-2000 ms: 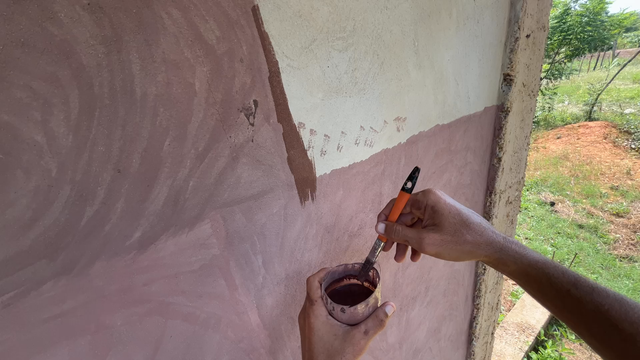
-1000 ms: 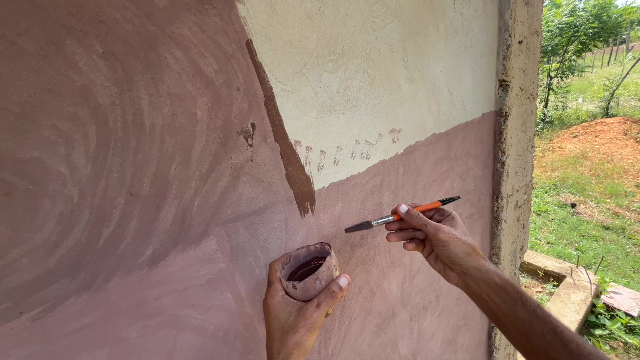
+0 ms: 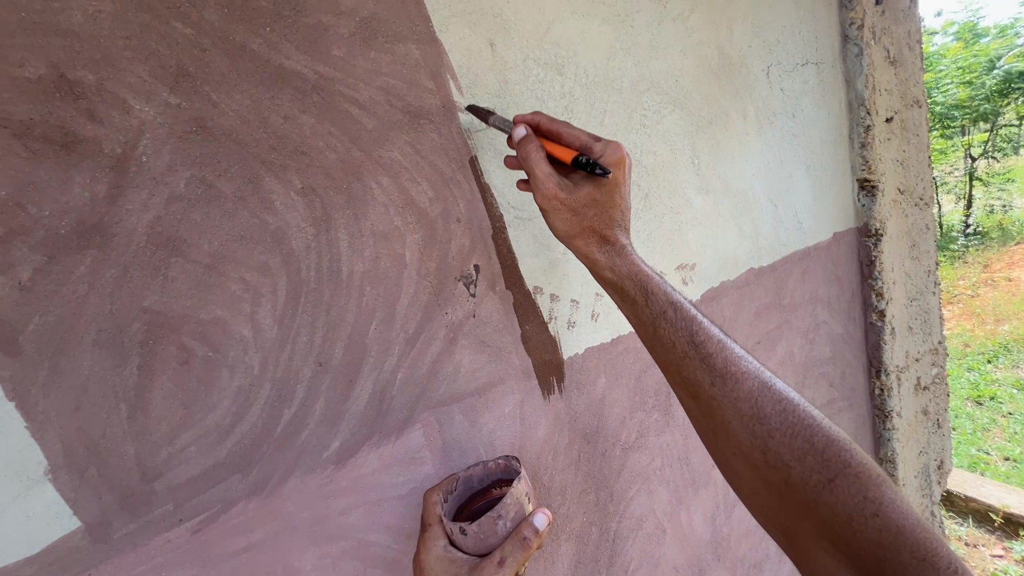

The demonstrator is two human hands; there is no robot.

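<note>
My right hand (image 3: 572, 180) grips a paintbrush (image 3: 552, 146) with an orange, black-ended handle. Its dark bristles are at the border between the brown-painted area and the cream part of the wall (image 3: 704, 120); whether they touch the wall I cannot tell. Below the bristles, a darker brown paint stripe (image 3: 516, 284) slants down to a ragged end. At the bottom centre my left hand (image 3: 448, 540) holds a small paint-smeared cup (image 3: 490, 524) with dark reddish-brown paint inside. Several faint brown dabs (image 3: 572, 314) mark the cream paint, partly hidden by my right forearm.
The rough edge of the wall (image 3: 900, 264) stands at the right, with trees (image 3: 972, 144), grass (image 3: 992, 400) and reddish soil beyond. A low ledge (image 3: 984, 500) lies at the lower right. Another cream patch (image 3: 28, 488) shows at the lower left.
My right hand has carried the brush from the cup up to the upper part of the brown and cream border. My left hand still holds the cup low down.
</note>
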